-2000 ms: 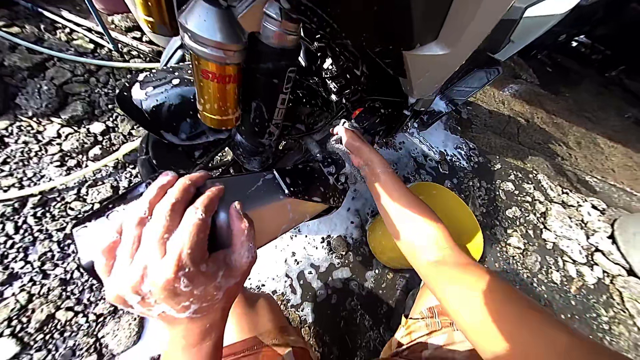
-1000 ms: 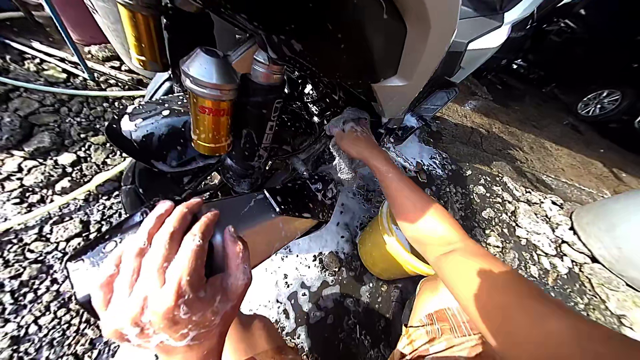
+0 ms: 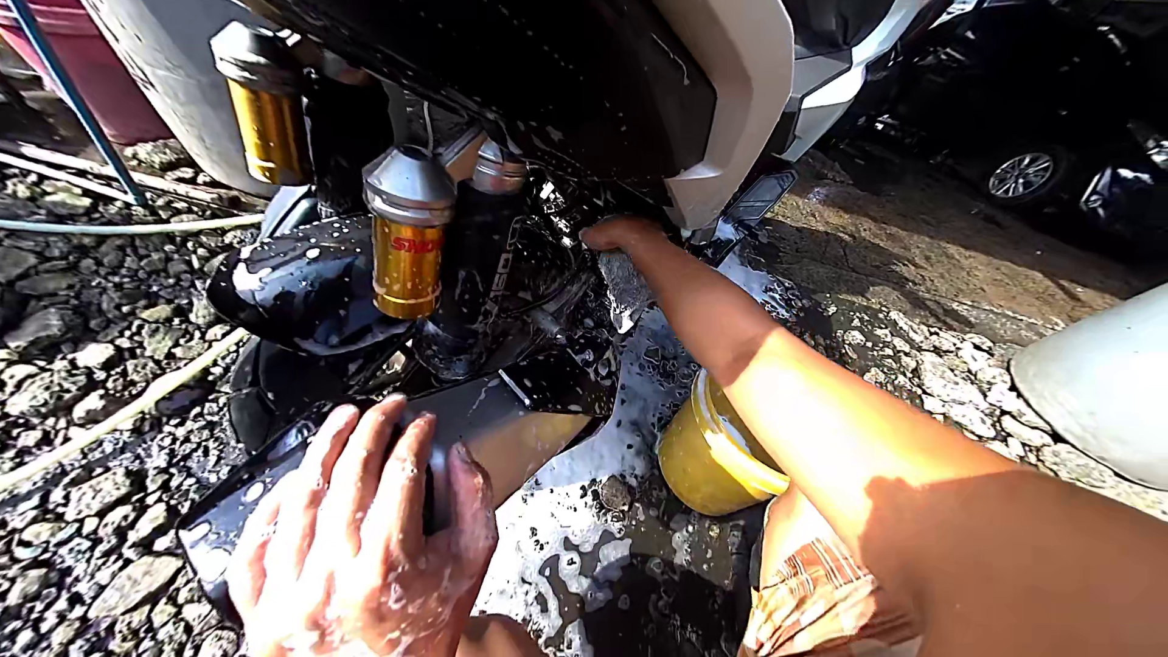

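My left hand (image 3: 365, 538), wet with suds, rests with fingers spread on the dark exhaust muffler (image 3: 479, 411) of a motor scooter. My right hand (image 3: 630, 239) reaches under the scooter's white and black body panel (image 3: 730, 100), holding a soaked grey cloth (image 3: 624, 285) near the engine area; its fingertips are partly hidden. To the left of it stand a rear shock absorber's gold reservoir (image 3: 407, 265) and its black body (image 3: 479, 265). Foam clings to the black rear fender (image 3: 301, 283).
A yellow bucket (image 3: 716, 452) stands below my right forearm. Suds (image 3: 566, 547) cover the wet ground. A pale hose (image 3: 128, 424) crosses the stones at left. A grey rounded container (image 3: 1104, 383) is at right, a car wheel (image 3: 1027, 175) at the back right.
The grey cloth, plain in my right hand one second ago, is now lower under the panel edge. My left hand stays on the muffler. The bucket looks more upright than two seconds ago.
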